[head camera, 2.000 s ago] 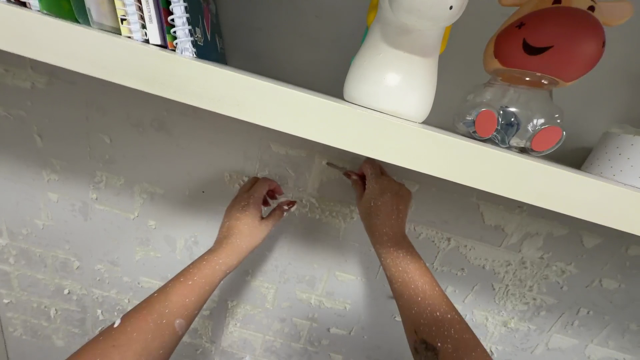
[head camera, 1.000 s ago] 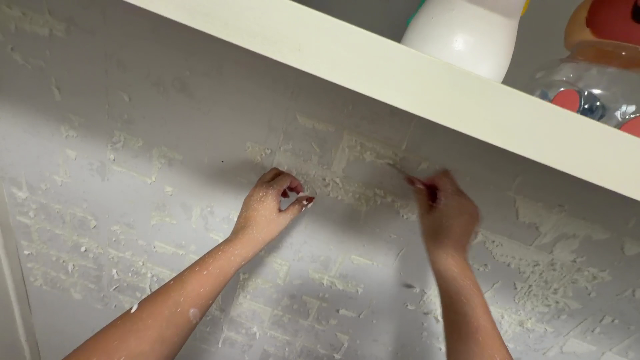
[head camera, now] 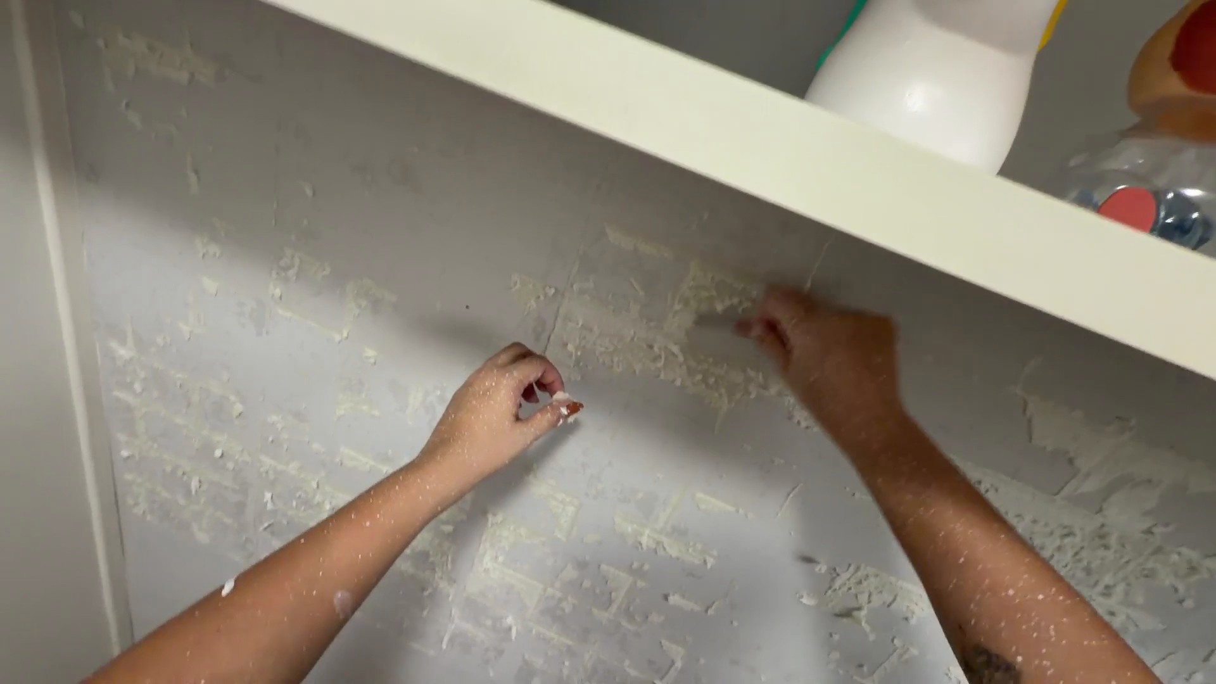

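A grey wall [head camera: 399,218] carries raised, cream-coloured patches of flaking residue [head camera: 646,356], some in brick-like lines. My left hand [head camera: 503,404] is near the wall, left of the central patch, thumb and fingertips pinched on a small whitish scrap [head camera: 562,407]. Just below the shelf, my right hand [head camera: 826,351] is blurred; its fingers are closed around a thin tool that points left towards the residue. What kind of tool it is cannot be told. White specks cover both forearms.
A cream shelf edge [head camera: 722,142] slants across the top, close above my right hand. On the shelf stand a white rounded figure [head camera: 931,85] and a clear plastic container [head camera: 1130,171] with red discs. A vertical trim strip [head camera: 66,332] runs down the left side.
My right hand has moved away from my left hand, to the right along the wall. My left hand keeps its pinch. The view has shifted, with less of the shelf's contents in it.
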